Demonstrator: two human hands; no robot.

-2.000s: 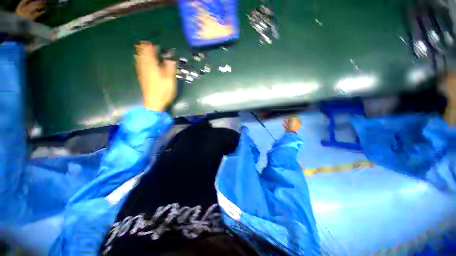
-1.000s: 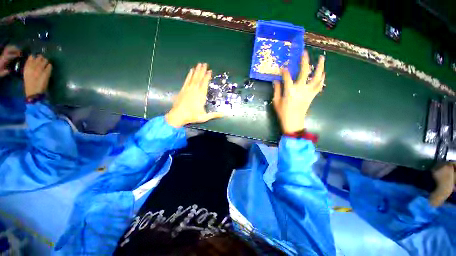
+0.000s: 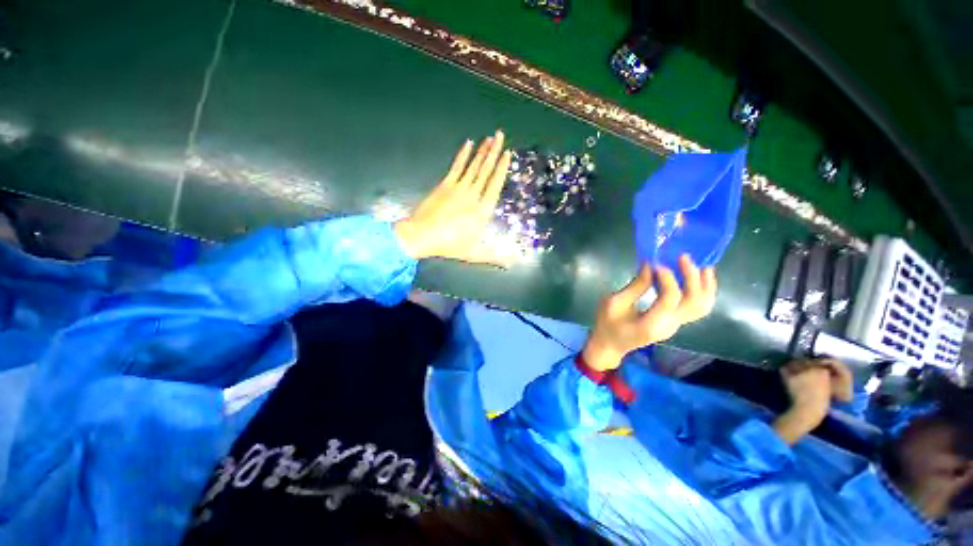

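Note:
A heap of small dark and silvery components (image 3: 546,197) lies on the dark-green bench (image 3: 352,139). My left hand (image 3: 461,210) is flat and open beside the heap, its palm edge against the heap's left side, fingers pointing to the back. My right hand (image 3: 653,309) holds the near edge of the blue bin (image 3: 691,208) with its fingertips. The bin is tilted; a few small pale-yellow pieces show inside near the fingers, and the rest of its inside is hidden.
Black housings (image 3: 813,286) stand in a row at the right, beside a white slotted tray (image 3: 902,304). A neighbour in a blue smock has hands (image 3: 816,389) near the bench edge. A worn rim (image 3: 501,69) runs along the back, with dark items on the green surface beyond.
The view has turned. My right hand, earlier spread open over the bench by the bin, now grips the bin, which has tilted. The loose pieces are more gathered beside my left hand.

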